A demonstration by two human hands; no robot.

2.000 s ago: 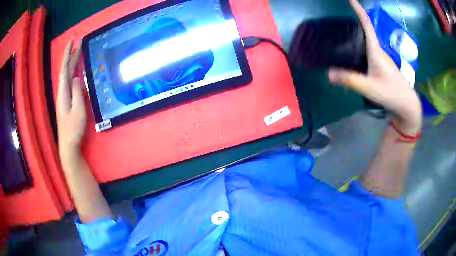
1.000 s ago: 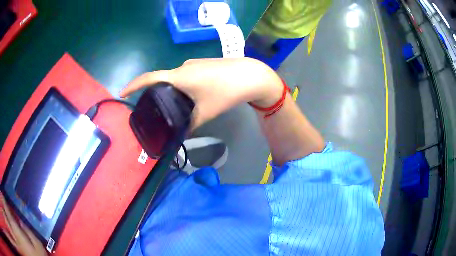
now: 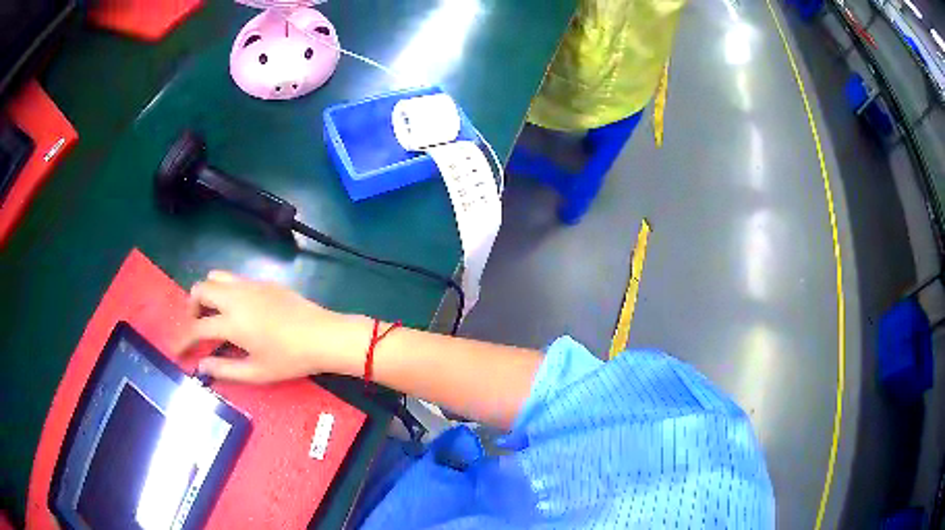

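Note:
The tablet computer (image 3: 155, 435) lies on a red foam pad (image 3: 280, 440) at the lower left, its screen lit with a dark window and a bright reflection. My right hand (image 3: 249, 329) is at the tablet's upper right edge, fingers bent around the small dark USB plug (image 3: 201, 379) there; its far end is hidden by the fingers. The black barcode scanner (image 3: 223, 192) lies on the dark green mat beyond my hand, its cord running right. A white barcode label (image 3: 321, 436) is on the foam. My left hand is not in view.
A blue bin (image 3: 365, 155) holds a label roll (image 3: 426, 122), its strip hanging over the bench edge. A pink pig-face fan base (image 3: 285, 57) stands behind. Other red foam (image 3: 41, 155) is at the left. A person in a yellow top (image 3: 606, 62) is beside the bench.
My right hand has let go of the scanner, which now lies on the mat, and has moved to the tablet's edge. My left hand has left the picture. The view has shifted, showing the pig-face fan.

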